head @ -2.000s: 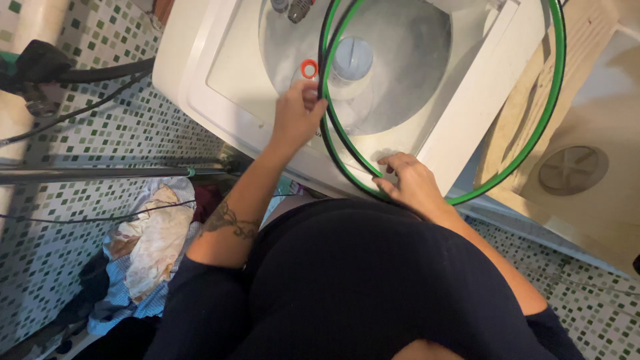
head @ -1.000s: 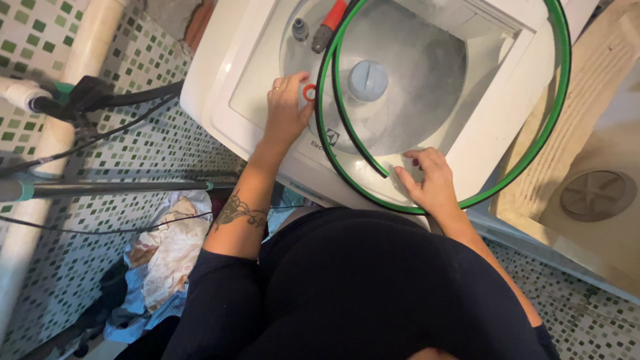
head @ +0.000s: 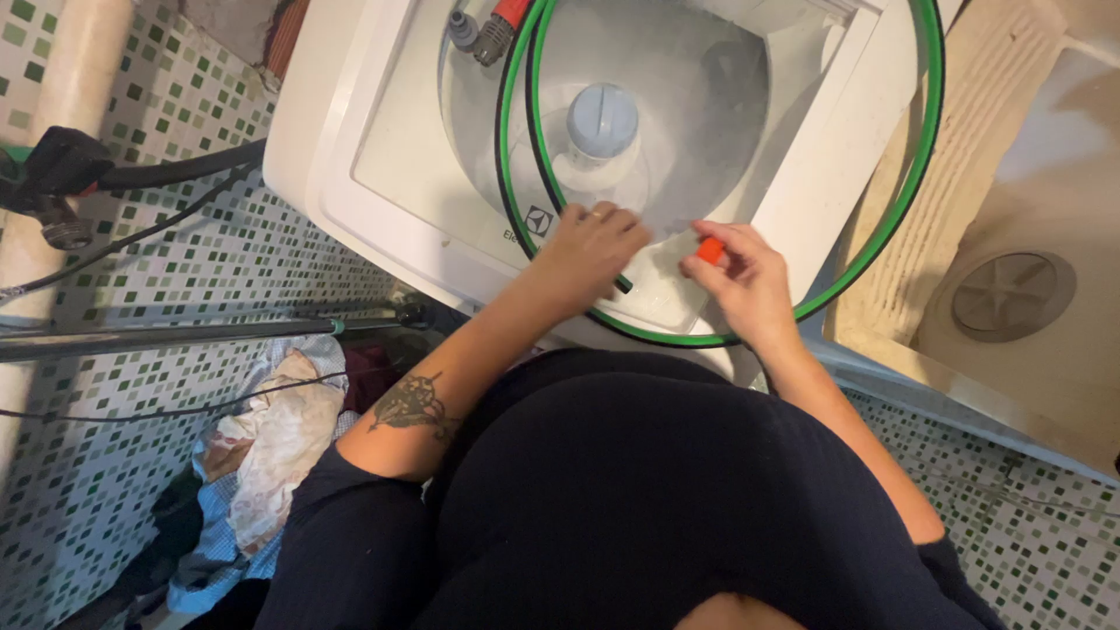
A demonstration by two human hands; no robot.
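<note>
Between the thumb and fingers of my right hand (head: 745, 278) is a small orange plastic ring (head: 710, 251). My left hand (head: 590, 254) is over the front edge of the washing machine, at the end part of a green and black hose (head: 901, 210); its fingers are blurred and partly hide the hose, so its grip cannot be made out. The cut end of the hose (head: 623, 284) shows just below that hand. The hose lies in loops across the open top-loading washing machine (head: 350, 188). A grey and red hose connector (head: 495, 39) and a grey fitting (head: 462, 29) sit at the back left.
The tub holds an agitator with a blue cap (head: 603, 121). A laundry sink (head: 875, 306) with a ribbed washboard stands at the right. At the left are a pipe with a black tap (head: 66, 166), a metal pole (head: 219, 337), cables and a heap of clothes (head: 284, 437).
The orange ring was at my left hand and is now in my right. My left hand has moved right to the hose's end part.
</note>
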